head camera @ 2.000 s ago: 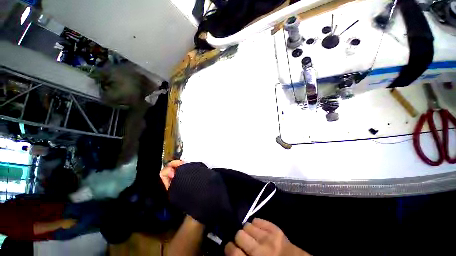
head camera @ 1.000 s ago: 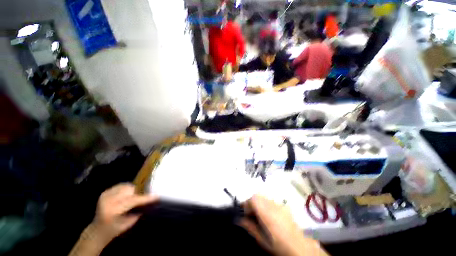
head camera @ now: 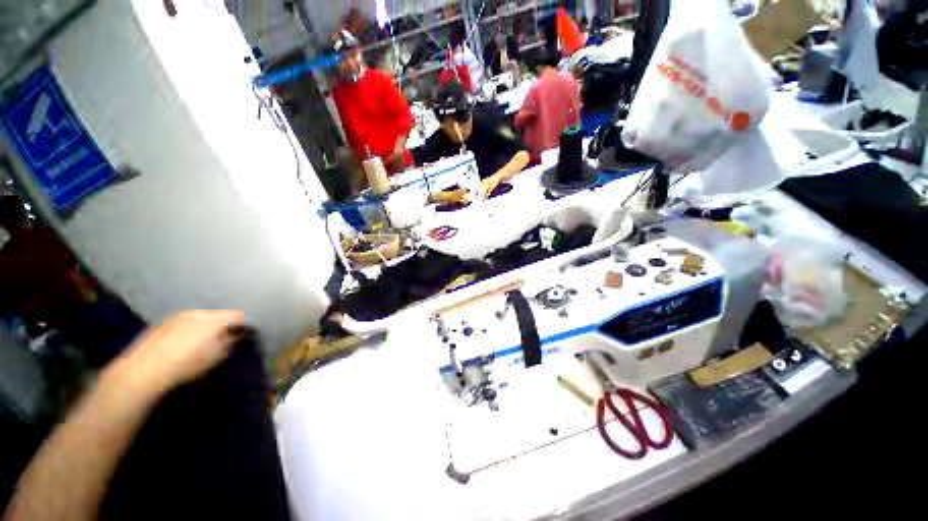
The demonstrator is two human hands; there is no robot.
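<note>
My left hand [head camera: 178,351] is at the left, raised, its fingertips closed on the top edge of the black garment piece [head camera: 204,448]. The cloth hangs down from it beside the table's left end. My right hand is not in view. The white sewing machine head [head camera: 661,321] with a blue stripe stands on the white table [head camera: 346,427]. Its needle area [head camera: 476,387] has no cloth under it. Red-handled scissors [head camera: 635,422] lie right of the needle area, with a small yellow-brown stick [head camera: 577,391] beside them.
A dark tray [head camera: 717,407] with a tan strip [head camera: 731,365] lies right of the scissors. A white plastic bag [head camera: 697,92] hangs behind the machine. Black cloth [head camera: 407,285] lies behind the table. Several people sit or stand beyond, one in red [head camera: 371,112]. A pale pillar stands at left.
The view has swung and now shows more of the machine and the right side. My left hand has lifted the black cloth up at the left. My right hand has gone out of view.
</note>
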